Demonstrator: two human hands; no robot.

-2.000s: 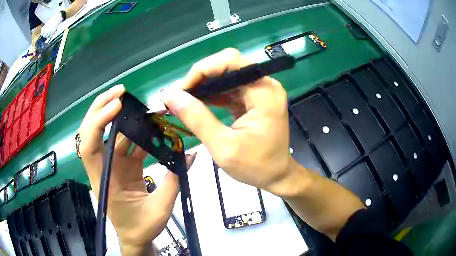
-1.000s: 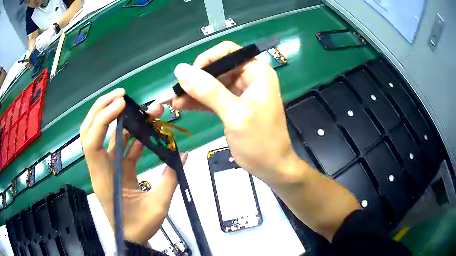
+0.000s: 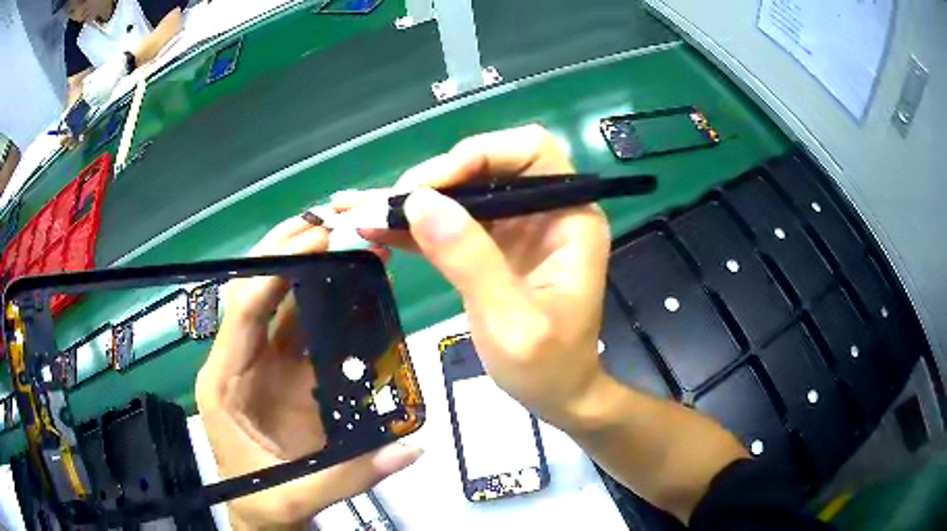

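Note:
My left hand (image 3: 254, 384) holds a black phone middle frame (image 3: 348, 322) at its solid end, with the open window facing me. An orange-gold flex cable (image 3: 400, 389) lies along that end, and more orange-gold parts show at the frame's far left end. My right hand (image 3: 530, 280) grips a black pen-like tool (image 3: 519, 195), which looks like tweezers. Near its pale tip, by my left fingertips, is a tiny dark piece (image 3: 313, 218); I cannot tell what holds it. Another frame (image 3: 464, 365) lies on the white work surface (image 3: 582, 467).
A green belt (image 3: 550, 93) carries a frame (image 3: 620, 138) at upper right and several at left. Black trays stand at right (image 3: 716, 342) and lower left (image 3: 140, 441). A red tray (image 3: 78, 223) is at far left. A person (image 3: 125, 42) sits at upper left.
My left hand has turned the frame from edge-on and upright to flat-facing, its far end now at the left. The tool has levelled out, away from the flex cable. Frames on the belt have shifted.

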